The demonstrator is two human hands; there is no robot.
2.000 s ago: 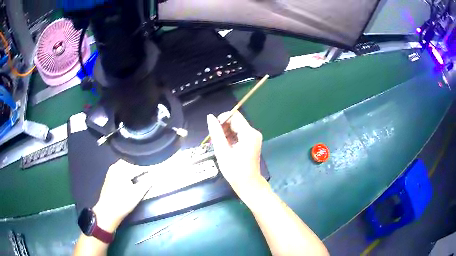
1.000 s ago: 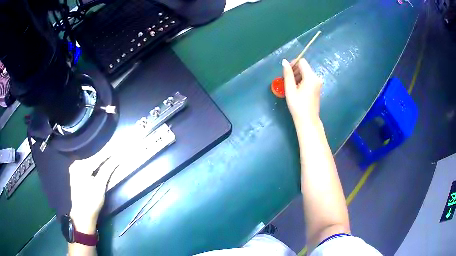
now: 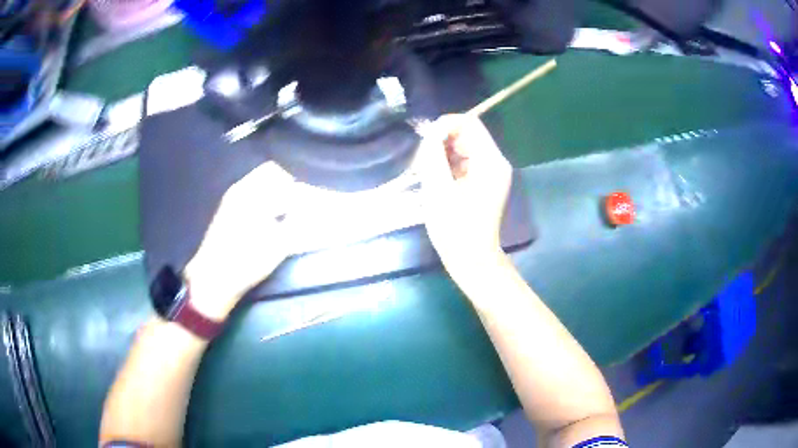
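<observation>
My right hand (image 3: 468, 188) holds a thin tan stick (image 3: 518, 87) at the right of the microscope head; the stick's upper end points up and right, and its lower tip is hidden by the hand and glare. My left hand (image 3: 245, 227) rests at the left end of a whitish component strip (image 3: 359, 218), fingers on it. The strip lies on the black board (image 3: 175, 188) under the microscope (image 3: 337, 105) and is glared out white, so its parts cannot be told. The small red pot (image 3: 619, 208) stands on the green mat to the right.
Thin tweezers (image 3: 328, 315) lie on the green mat (image 3: 350, 376) in front of the board. Dark strips (image 3: 24, 376) lie at the far left. Another strip (image 3: 103, 153) lies behind left. A blue stool (image 3: 700, 341) stands on the floor at right. The frame is blurred.
My right hand with the stick has moved left from the red pot to the strip under the microscope. My left hand stays at the strip's left end. The camera view has turned.
</observation>
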